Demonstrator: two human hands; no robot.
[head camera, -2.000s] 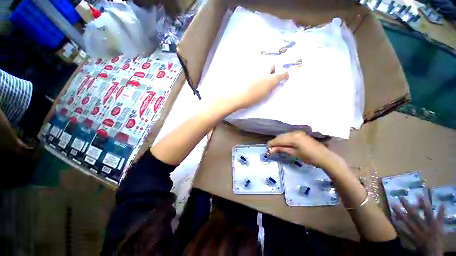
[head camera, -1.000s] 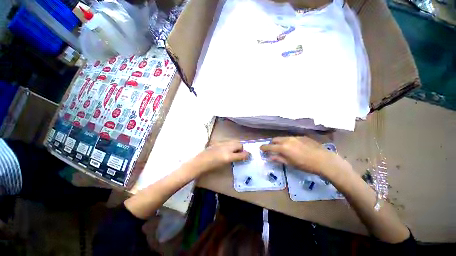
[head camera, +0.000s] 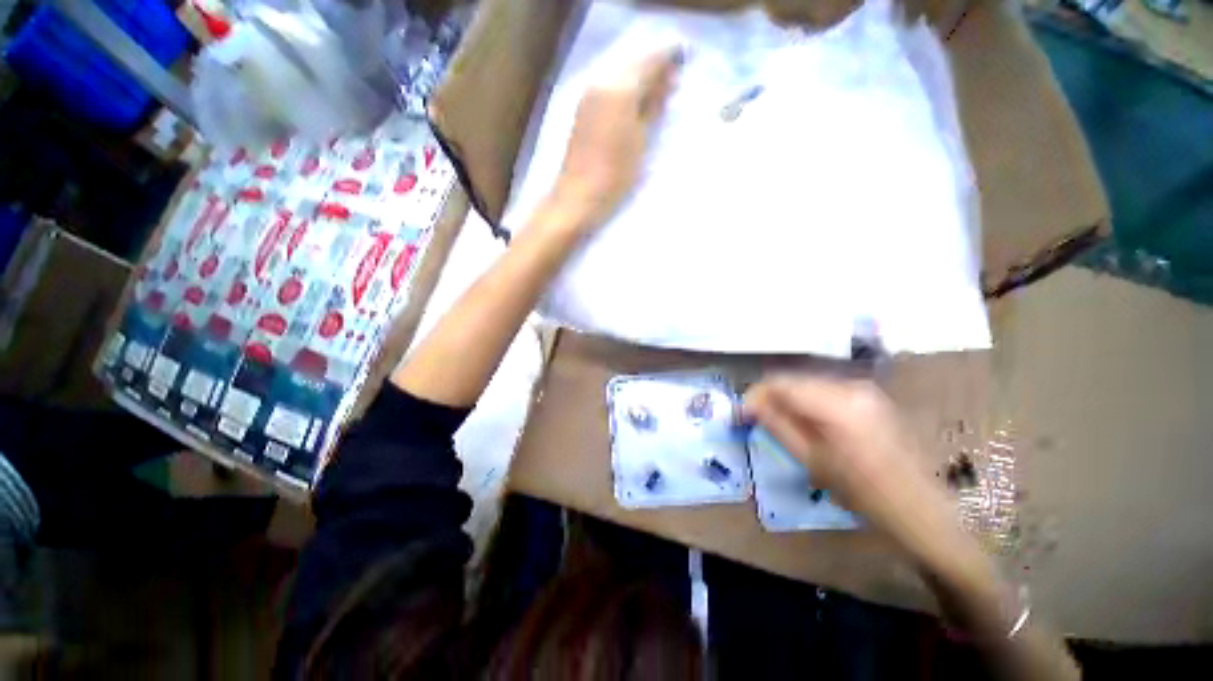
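Observation:
A white square plate (head camera: 678, 442) lies on the brown bench, with dark pegs at its two front positions and pale round seats at its two back positions. A second white plate (head camera: 785, 495) adjoins it, partly under my right hand. My right hand (head camera: 827, 423) is blurred above it, fingers bent; its grip is unclear. My left hand (head camera: 623, 140) is over the white sheet (head camera: 798, 226) in the carton. A small dark spot shows at its fingertips, too blurred to identify. One small piece (head camera: 741, 103) lies on the sheet. A dark blurred item (head camera: 865, 343) is at its front edge.
The open cardboard carton (head camera: 1031, 146) stands behind the plates. A printed carton with red logos (head camera: 286, 253) is at left, with clear plastic bags (head camera: 286, 73) behind. A shiny patch (head camera: 998, 499) and dark bits (head camera: 960, 468) lie at right. A green conveyor (head camera: 1151, 173) is beyond.
My left hand has left the left plate and reached over the sheet. My right hand has moved rightward over the second plate. Fewer pieces show on the sheet. Another person's hand and plates at right are gone from view.

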